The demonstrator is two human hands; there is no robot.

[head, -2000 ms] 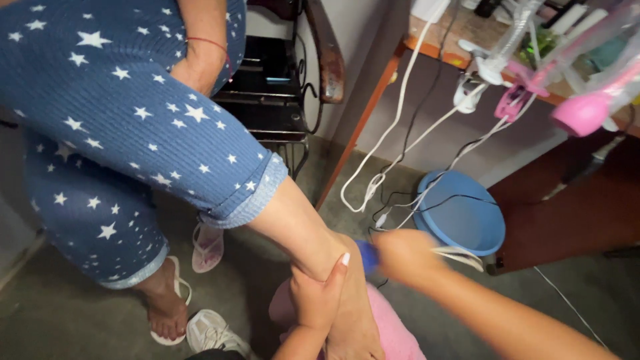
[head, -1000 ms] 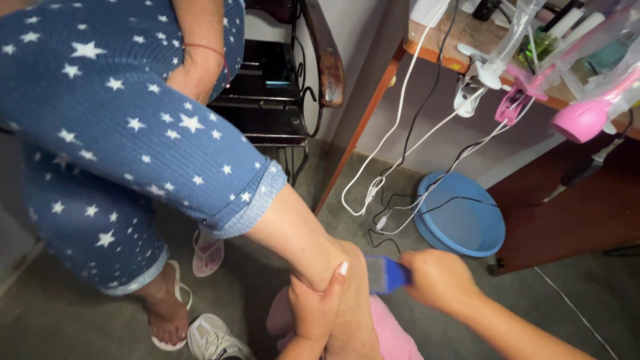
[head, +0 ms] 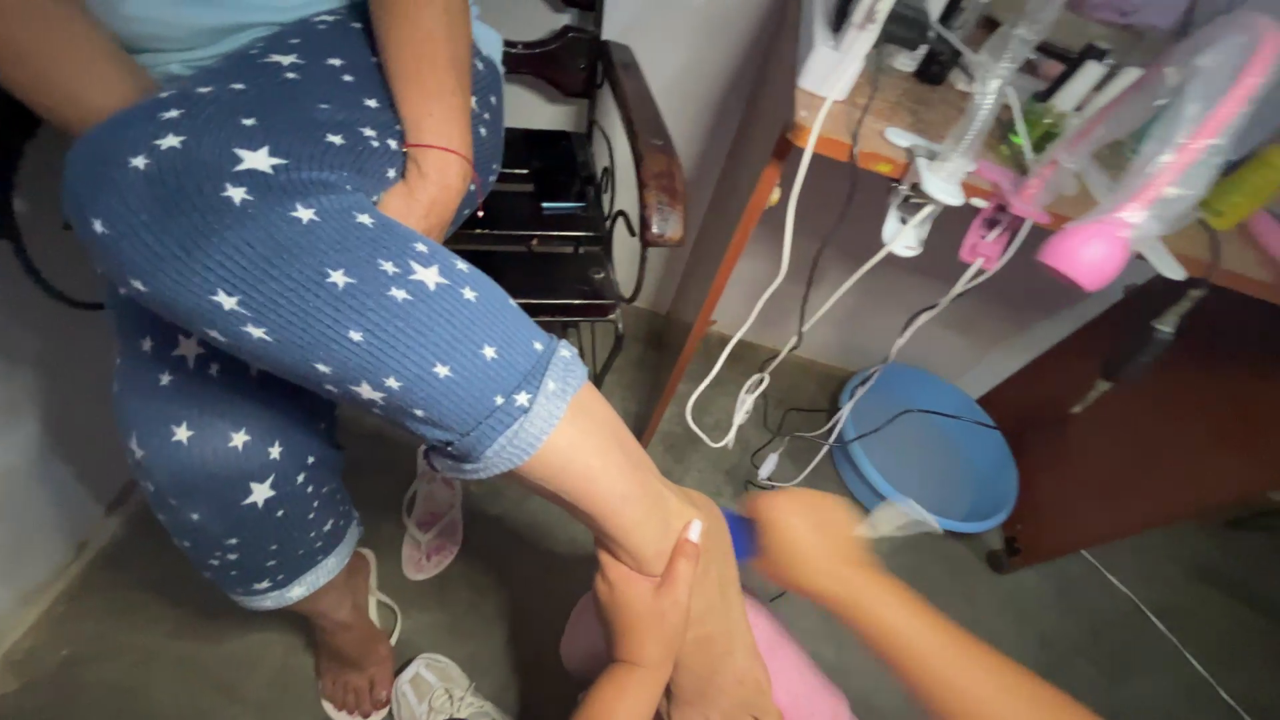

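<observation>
A seated person's bare foot extends toward me, its leg coming out of blue star-patterned trousers with a rolled cuff. My left hand grips the foot near the ankle, with the thumb over its top. My right hand, blurred, is closed around a blue-handled tool held against the far side of the foot by the heel. The tool's working end is hidden behind the foot. Pink cloth lies under the foot.
A blue plastic basin stands on the floor beyond my right hand. White and black cables hang from a wooden table with clip-on lamps. The person's other foot wears a flip-flop, near a loose flip-flop and a sneaker.
One second ago my right hand was slightly away from the heel and more of the blue tool showed; now it is closer in. My left hand keeps its hold on the foot.
</observation>
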